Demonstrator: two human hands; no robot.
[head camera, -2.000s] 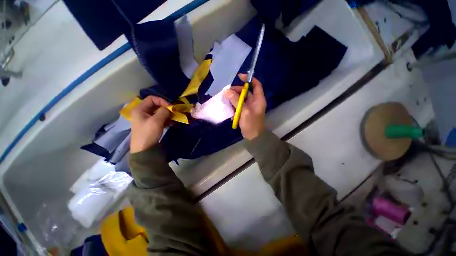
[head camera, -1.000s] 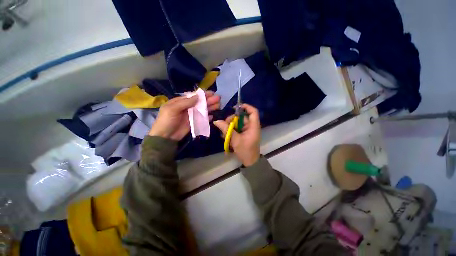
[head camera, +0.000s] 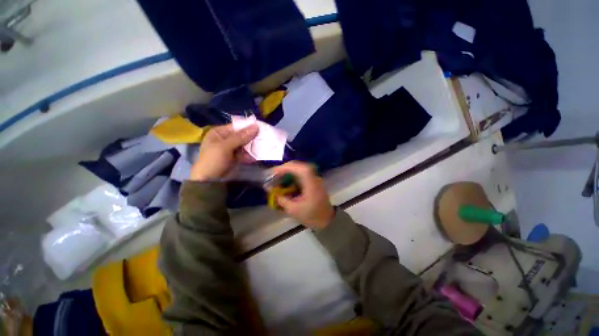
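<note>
My left hand (head camera: 220, 149) pinches a small pink-white piece (head camera: 266, 141) with frayed threads at its top, above the trough. My right hand (head camera: 305, 193) holds scissors (head camera: 282, 193) with one yellow and one green handle loop, just right of and below the piece. The scissors are blurred; the blades seem to point left, toward my left wrist. Under my hands lie navy fabric pieces (head camera: 341, 121), light grey pieces (head camera: 306, 102) and yellow fabric pieces (head camera: 177, 130).
Navy panels (head camera: 230, 39) hang over the trough's far edge. A clear plastic bag (head camera: 82, 239) lies in the trough (head camera: 368, 172) at the left. Yellow cloth (head camera: 131, 285) is at the lower left. A green thread cone (head camera: 481, 214), a pink spool (head camera: 462, 300) and a sewing machine (head camera: 535, 269) are at the right.
The pink-white piece has turned from hanging upright to slanting right in my left hand. The scissors have swung from pointing up to pointing left, and my right hand has moved slightly down.
</note>
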